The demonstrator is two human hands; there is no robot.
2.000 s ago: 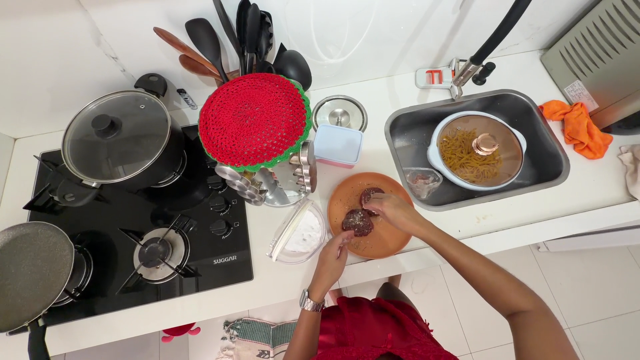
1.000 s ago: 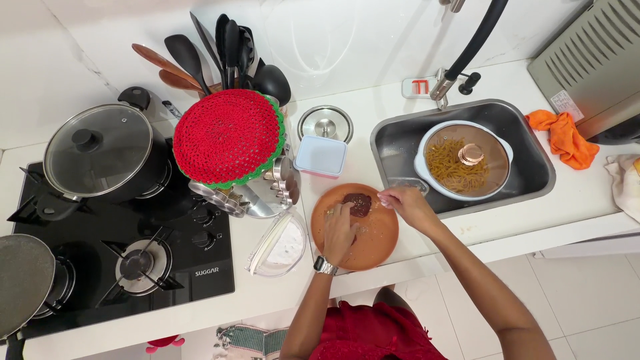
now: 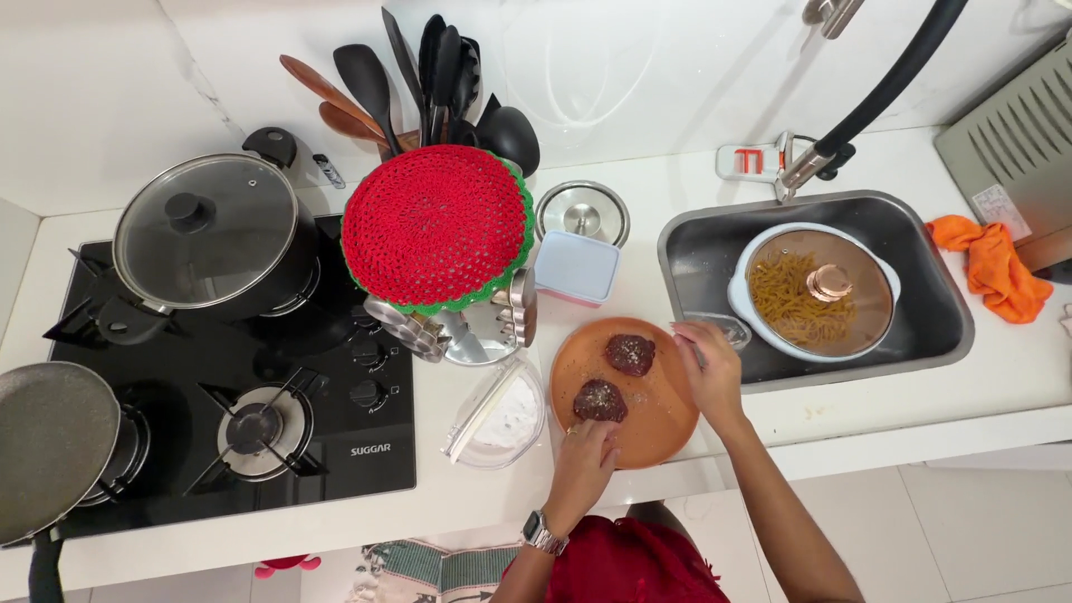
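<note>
Two dark red pieces of seasoned meat lie apart on a round orange-brown plate (image 3: 662, 427). At the near edge of the lower piece of meat (image 3: 600, 401), my left hand (image 3: 584, 459) has its fingertips touching or just over it; whether they grip it is unclear. The upper piece of meat (image 3: 630, 355) is not touched by either hand. My right hand (image 3: 712, 368) is at the plate's right rim, fingers bent, beside a clear plastic item (image 3: 730, 329) at the sink's edge. Whether it holds anything small cannot be told.
Left of the plate stand a clear container of white powder (image 3: 509, 419) and a black gas cooktop (image 3: 335, 444) with a lidded pot (image 3: 209, 234) and a frying pan (image 3: 54, 444). Behind are a blue-lidded box (image 3: 576, 266) and a red crocheted cover (image 3: 435, 226). A lidded pasta dish (image 3: 804, 335) sits in the sink (image 3: 930, 360).
Both hands were on the meat about two seconds ago. My right hand has moved right, to the plate's rim. My left hand has drawn back to the lower piece's near edge, uncovering most of it.
</note>
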